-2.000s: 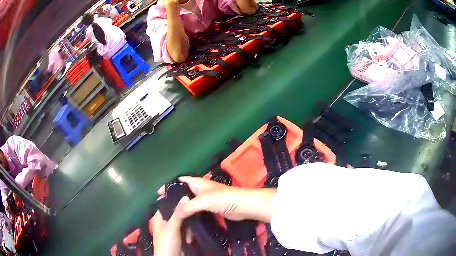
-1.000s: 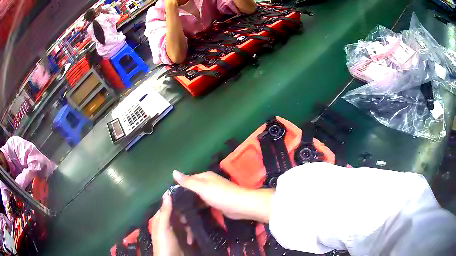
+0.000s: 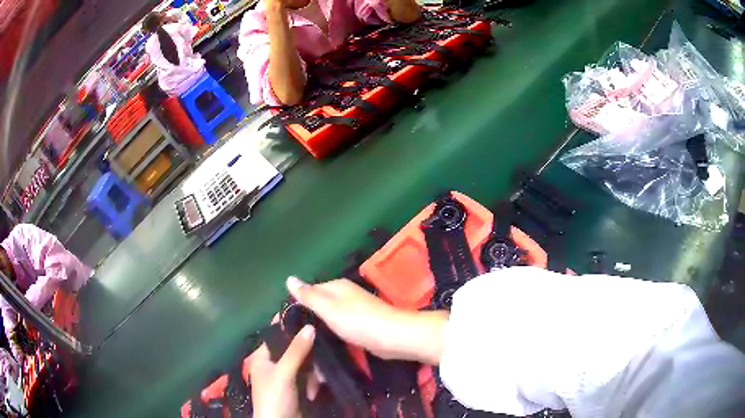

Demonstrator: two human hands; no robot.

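Observation:
A red-orange watch tray (image 3: 400, 265) lies in front of me with black watches (image 3: 449, 215) on it. My right hand (image 3: 351, 314) reaches in from the right in a white sleeve, its fingers around a black watch (image 3: 296, 317) above the tray's left part. My left hand (image 3: 278, 380) is below it, cut off by the bottom edge, with its thumb against the same watch. The strap hangs down between the hands. The fingertips on the far side are hidden.
Across the green bench (image 3: 327, 212), a person in pink sits behind another red tray (image 3: 327, 143) of black straps. A calculator (image 3: 220, 188) lies on papers at the left. Crumpled clear bags (image 3: 645, 155) lie at the right. Black straps (image 3: 543, 204) lie beyond my tray.
The watch between my hands has turned and its round end now shows. My left thumb has moved across to press on it, while my right hand has hardly moved in the last second.

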